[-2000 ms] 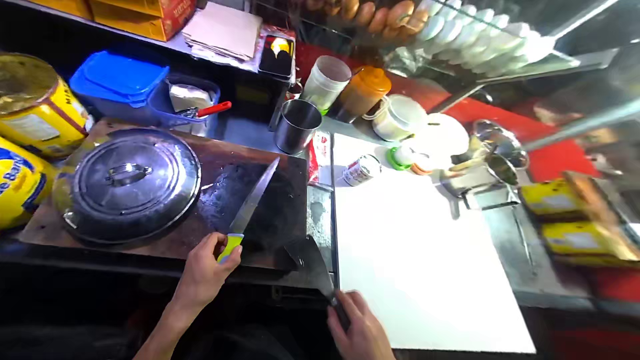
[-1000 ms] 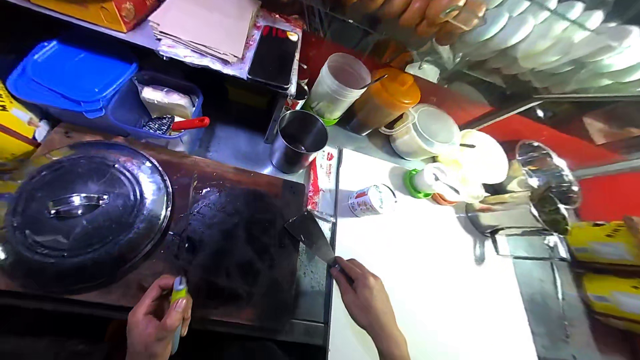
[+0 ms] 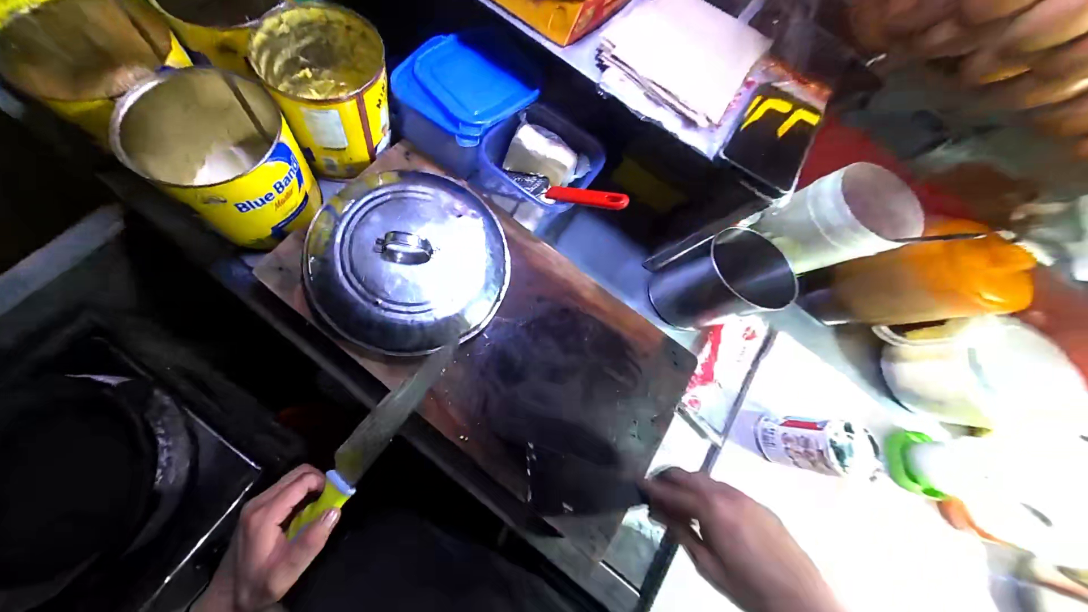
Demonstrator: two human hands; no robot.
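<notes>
My left hand (image 3: 276, 535) grips the yellow-green handle of a kitchen knife (image 3: 395, 416), its blade pointing up and right toward the rim of a round metal lid (image 3: 459, 238). At the right edge of a dark, wet griddle plate (image 3: 569, 382) is my right hand (image 3: 722, 527), blurred, closed around the handle end of a dark flat scraper (image 3: 569, 484). The scraper's blade lies low over the plate's near right part and is hard to make out against it. The lid rests on the left part of the same board-like surface.
Yellow tins (image 3: 246, 195) stand at upper left, near a blue-lidded tub (image 3: 463, 89) and a container with a red-handled tool (image 3: 586, 197). A metal cup (image 3: 722, 276), an orange-topped bottle (image 3: 960, 272) and a small can (image 3: 807, 444) are at right. A dark round pan (image 3: 76, 484) sits at lower left.
The view has swung left, bringing in the tins and the pan. The knife blade, hardly visible a second ago, now points toward the lid. The scraper lies farther over the plate's near edge.
</notes>
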